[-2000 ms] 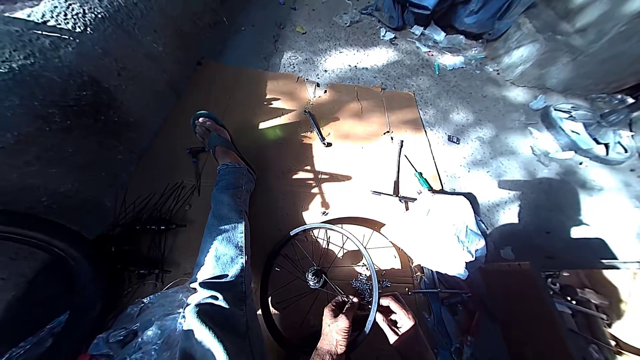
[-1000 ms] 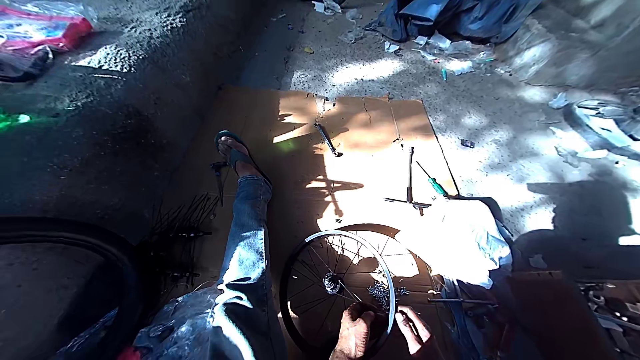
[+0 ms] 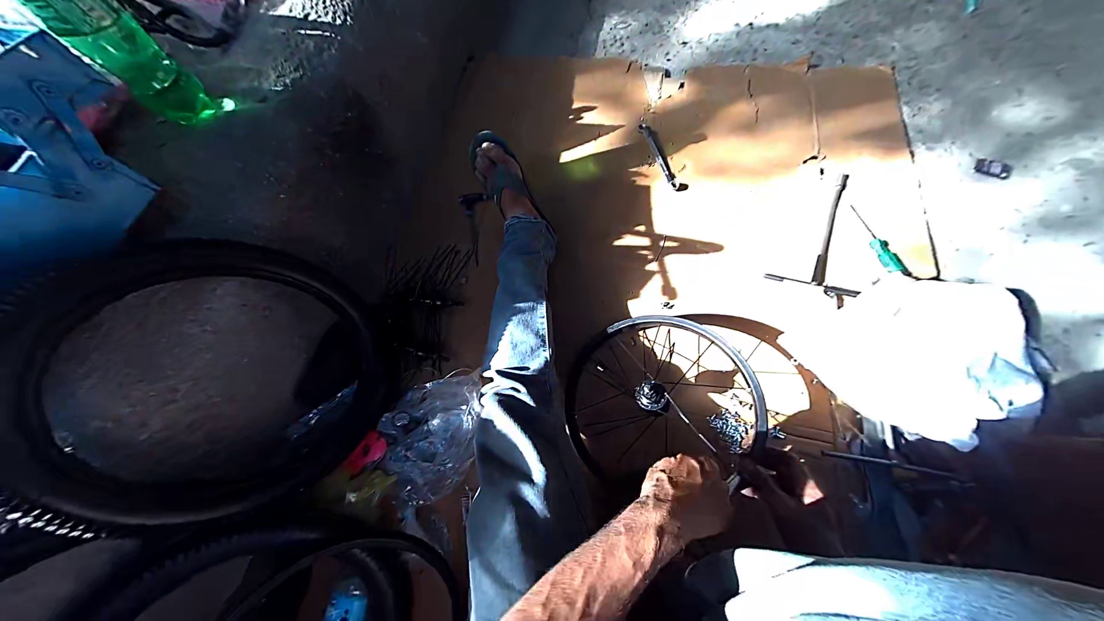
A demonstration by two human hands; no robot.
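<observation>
A spoked bicycle wheel lies over the cardboard between my legs, its hub near the middle. My left hand is at the rim's near right side, fingers curled around something small that I cannot make out. Just right of it, partly in shadow, my right hand touches the rim's outer side; what it holds is unclear. A pile of small metal spoke nipples shows through the spokes, by the right side of the rim.
A T-shaped wrench, a green-handled screwdriver and another wrench lie on the cardboard. White cloth is at right. Loose spokes, clear plastic bags and black tires lie left. A green bottle is upper left.
The view has swung left, bringing the tires and green bottle further into sight. Both hands remain at the near right part of the rim.
</observation>
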